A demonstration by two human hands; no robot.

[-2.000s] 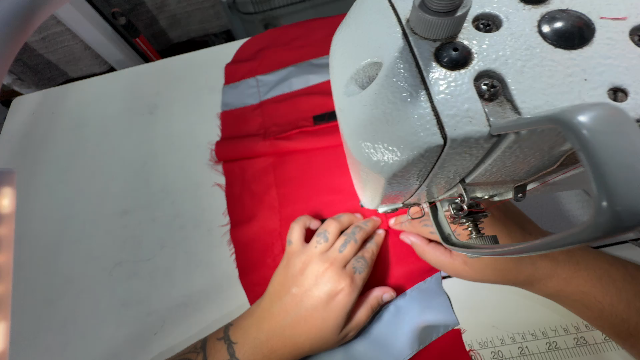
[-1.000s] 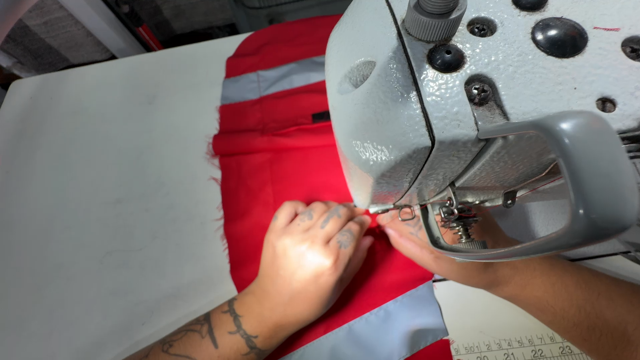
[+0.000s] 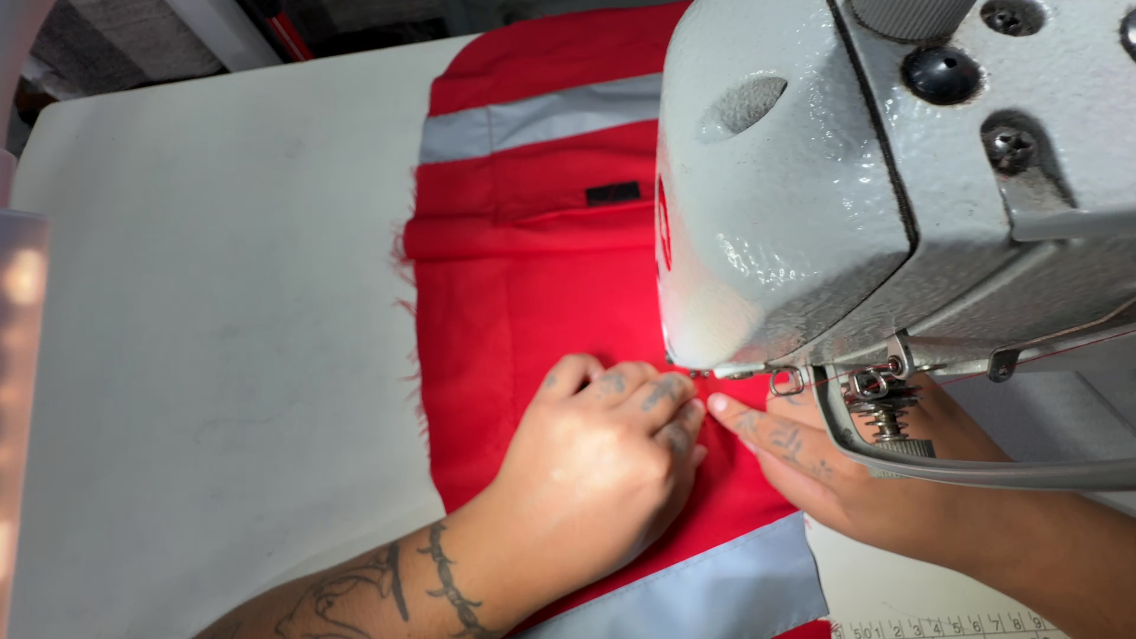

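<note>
Red fabric [image 3: 568, 302] with grey reflective strips [image 3: 568, 115] lies on the white sewing table and runs under the head of a sewing machine [image 3: 781, 195]. My left hand [image 3: 603, 461] rests on the fabric just left of the needle area, its fingers curled and pinching the cloth. From the right, my right hand [image 3: 799, 453] lies on the fabric with the index finger pointing toward the left fingertips, partly behind the machine's grey guard. The needle is hidden by the machine head. A small black patch [image 3: 612, 193] sits on the fabric, whose left edge is frayed.
The white tabletop [image 3: 222, 311] spreads to the left. A printed measuring scale [image 3: 941, 626] runs along the lower right. The thread tension assembly [image 3: 887, 417] and curved guard stand over my right hand. A translucent object [image 3: 22, 399] is at the left edge.
The lower grey strip and fabric have shifted somewhat relative to the machine. My left hand has drawn its fingers in from a flatter spread. Both hands remain near the needle area.
</note>
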